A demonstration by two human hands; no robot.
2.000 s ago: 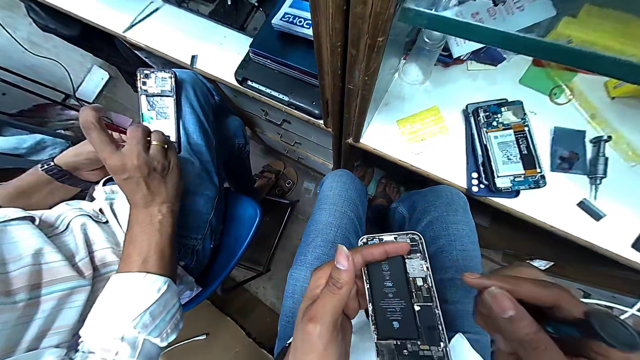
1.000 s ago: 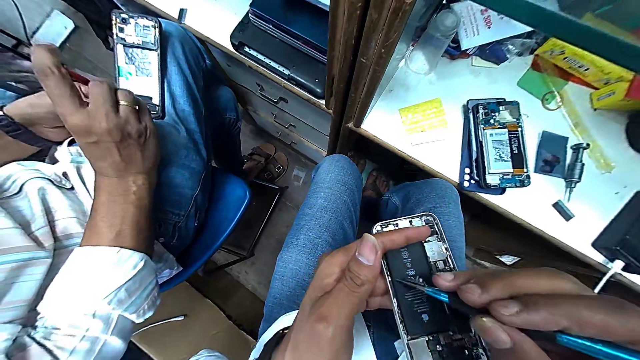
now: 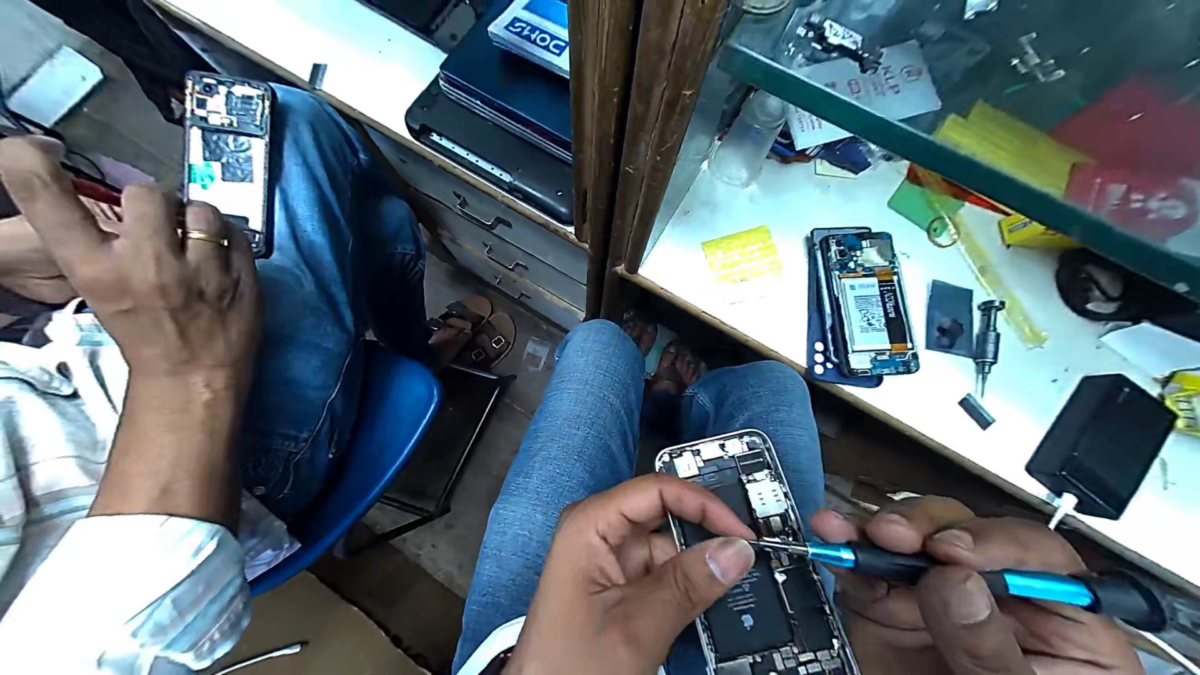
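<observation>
An opened smartphone (image 3: 750,600), its black battery and circuit board exposed, rests over my lap. My left hand (image 3: 647,572) lies across the phone, thumb and index finger meeting at the tip of a small screwdriver (image 3: 900,562) with a blue and black handle. Whether they pinch the tip or something tiny on it cannot be told. My right hand (image 3: 975,581) holds that screwdriver by its handle, to the right of the phone, with the shaft pointing left over the board. What supports the phone from below is hidden.
A co-worker's hand (image 3: 169,272) is at another opened phone (image 3: 228,169) on the left. On the white counter (image 3: 694,281) at right lie an opened phone (image 3: 867,309), a syringe-like tool (image 3: 987,347) and a black adapter (image 3: 1102,445). A glass shelf edge (image 3: 937,159) overhangs it. A blue chair (image 3: 384,441) stands left.
The screwdriver tip, over the battery one second ago, is now at my left fingertips. My left index finger has left the phone's top edge and bent toward my thumb.
</observation>
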